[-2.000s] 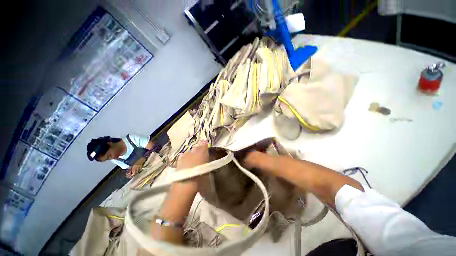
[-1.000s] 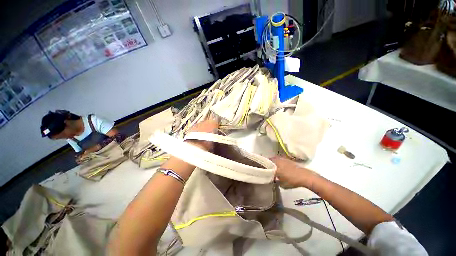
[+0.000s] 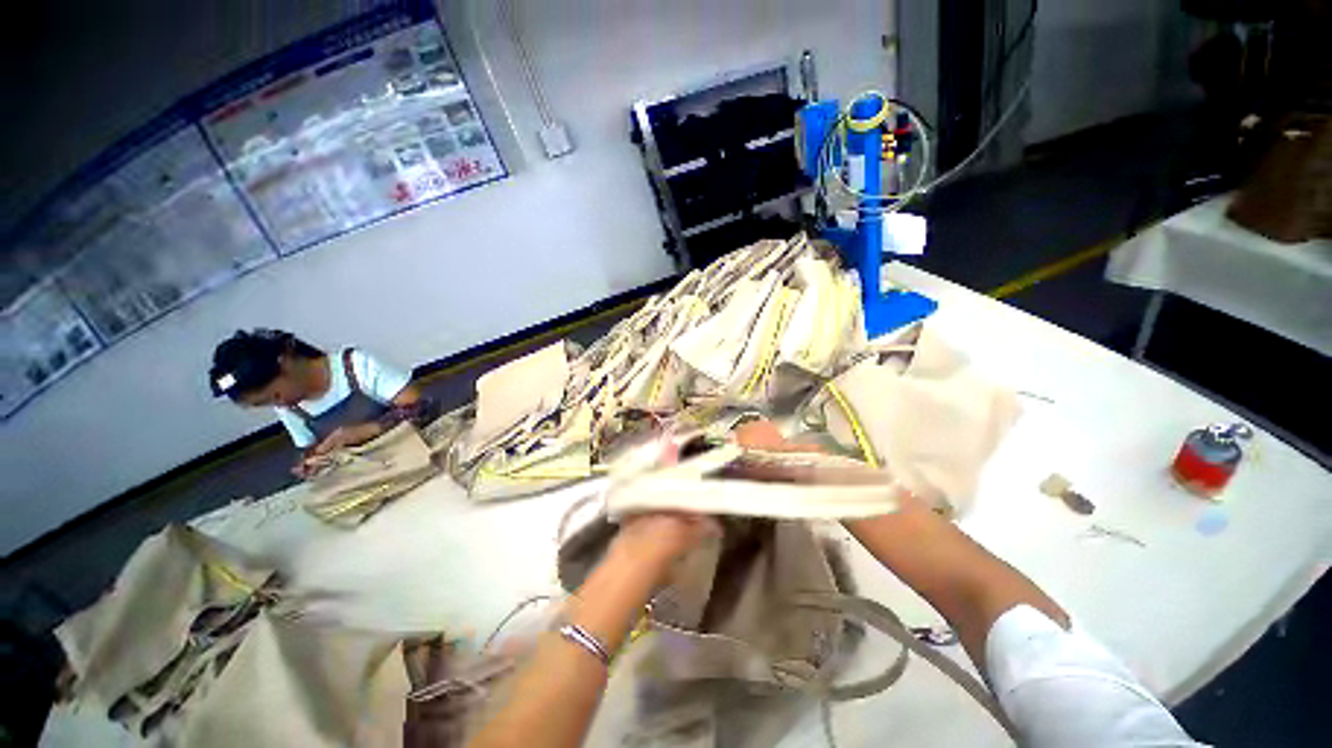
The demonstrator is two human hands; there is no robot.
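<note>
A beige bag [image 3: 774, 599] hangs or stands in front of me at the table's near side, blurred by motion. Its pale handles [image 3: 760, 494] lie across its top. My left hand [image 3: 665, 529] is at the bag's left upper edge, closed on it, fingers partly hidden by the handle. My right hand [image 3: 763, 439] is at the far upper edge behind the handles, mostly hidden, so its grip cannot be made out. A long thin strap [image 3: 877, 614] loops out to the right. Dark snips [image 3: 935, 636] lie partly hidden by my right forearm.
Stacked beige bags [image 3: 730, 329] with yellow trim lie behind. One bag [image 3: 935, 417] lies right of them. More bags [image 3: 161, 614] are at left. A blue stand machine [image 3: 872, 219], red pot [image 3: 1208, 459] and small metal piece [image 3: 1066, 494] are further off. A person [image 3: 314, 395] works at left.
My right hand has moved from the bag's right side to its far upper edge. My left hand has come nearer. The bag and handles have shifted and turned, and the camera view has shifted.
</note>
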